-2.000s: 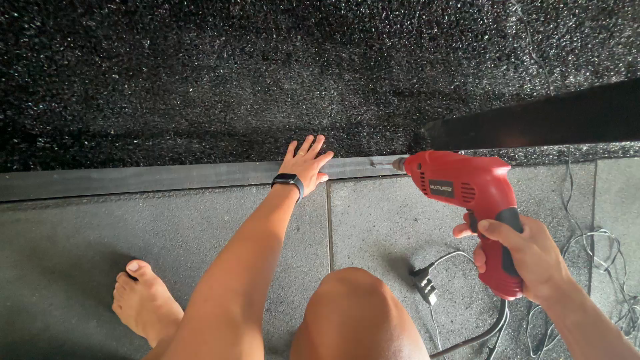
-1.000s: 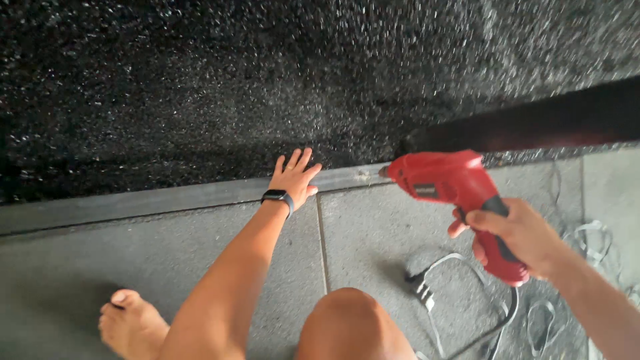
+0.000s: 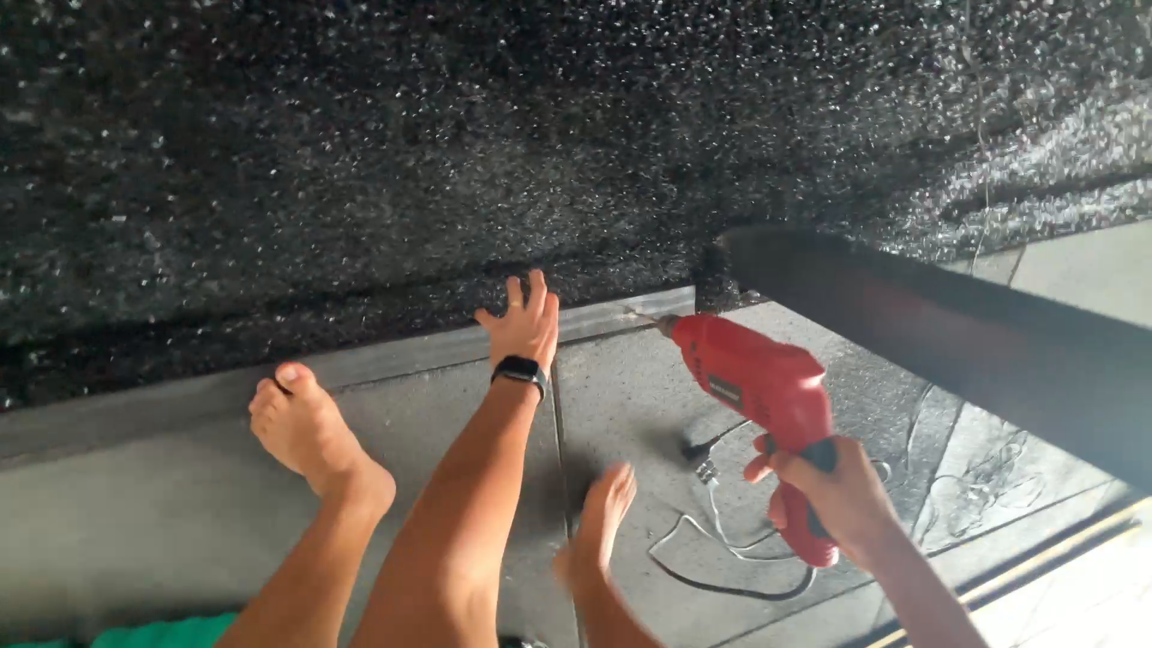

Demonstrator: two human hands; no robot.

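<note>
My right hand grips the handle of a red corded power drill, whose nose points left. The bit reaches a small pale spot on a grey strip along the foot of the sparkly black surface. My left hand, fingers spread, rests at the strip and the lower edge of the black surface, left of the bit. A dark watch is on that wrist. Whether the bit is turning cannot be told.
Bare feet are on the grey tile floor. A plug and socket connection and a looped cable lie below the drill. A broad dark beam juts in from the right. Green fabric shows at bottom left.
The view has shifted considerably, with both feet and more of the dark beam now showing. The drill's body slopes down to the right more than before.
</note>
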